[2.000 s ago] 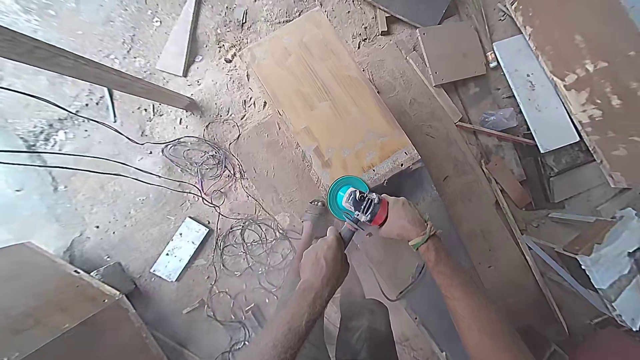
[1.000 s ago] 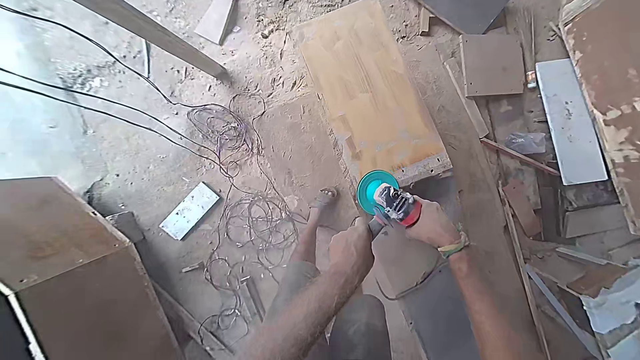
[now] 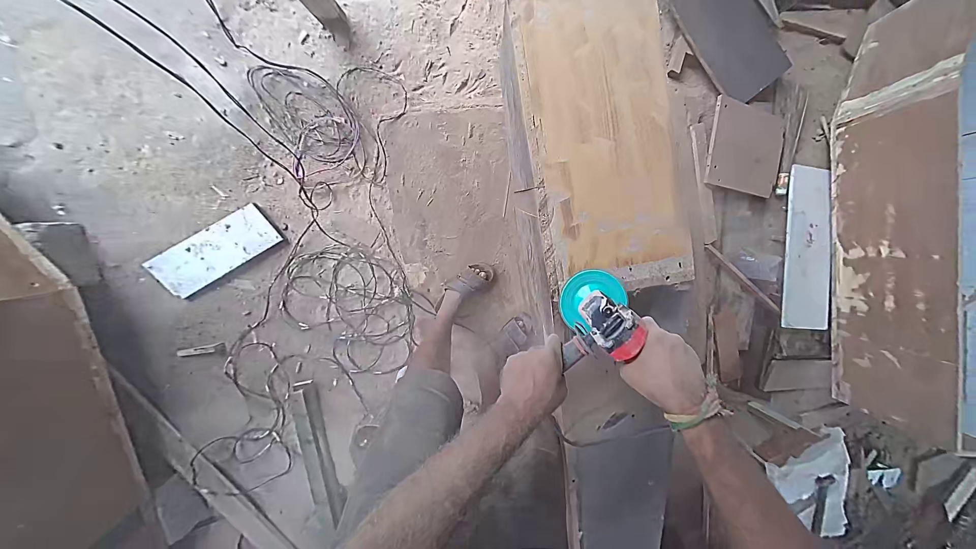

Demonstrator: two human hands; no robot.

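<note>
An angle grinder (image 3: 612, 326) with a teal disc (image 3: 593, 299) is held in both hands. My right hand (image 3: 669, 367) is closed round its red and black body, and my left hand (image 3: 533, 379) grips its side handle. The disc is at the near end of a long wooden panel (image 3: 610, 137) with a yellowish, partly scraped face; whether it touches the edge I cannot tell. A dark grey board (image 3: 624, 488) lies nearer, below my hands. A cord runs under my right wrist.
Tangled cables (image 3: 347, 305) lie on the dusty floor at left, near my foot and a white tile-like piece (image 3: 213, 250). A brown box (image 3: 53, 412) stands at lower left. Board offcuts (image 3: 746, 146), a white panel (image 3: 806, 248) and a large worn board (image 3: 900, 267) are at right.
The view has turned and shifted, so the wooden panel appears more upright. Both hands keep hold of the angle grinder near the panel's near end.
</note>
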